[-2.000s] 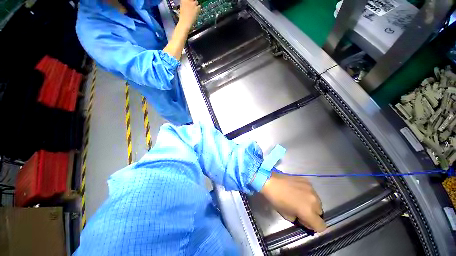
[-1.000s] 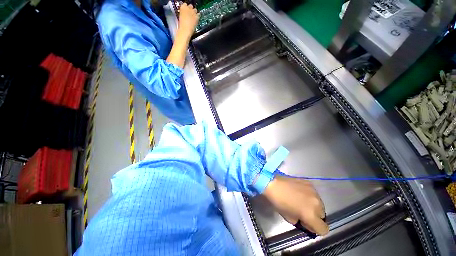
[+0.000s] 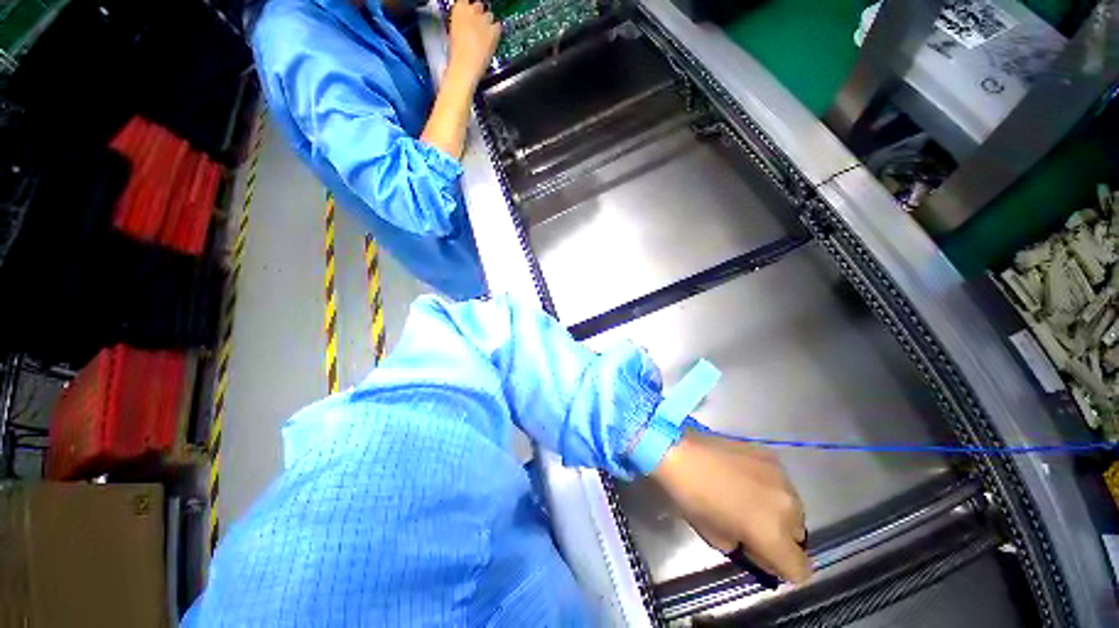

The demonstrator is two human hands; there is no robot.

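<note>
My left hand (image 3: 745, 508) reaches over the conveyor from a blue gridded sleeve. Its fingers are curled down at a dark and silver crossbar (image 3: 881, 528), with a black cover partly showing at a fingertip. The undersides of the fingers are hidden, so I cannot tell if they grip the bar. A light blue wrist strap (image 3: 663, 432) with a thin blue cord is around my wrist. My right hand is out of the picture.
Shiny metal plates (image 3: 687, 221) lie between the chain rails. Another person's hand (image 3: 474, 37) is near a green circuit board (image 3: 538, 25) at the top. Beyond the far rail (image 3: 902, 233) are a metal stand and a bin of off-white pieces (image 3: 1074, 301). Red stacks stand left.
The whole view has shifted slightly, moving the scene a little rightward. My left hand stays at the same crossbar. The other person's hand has moved a little near the green board.
</note>
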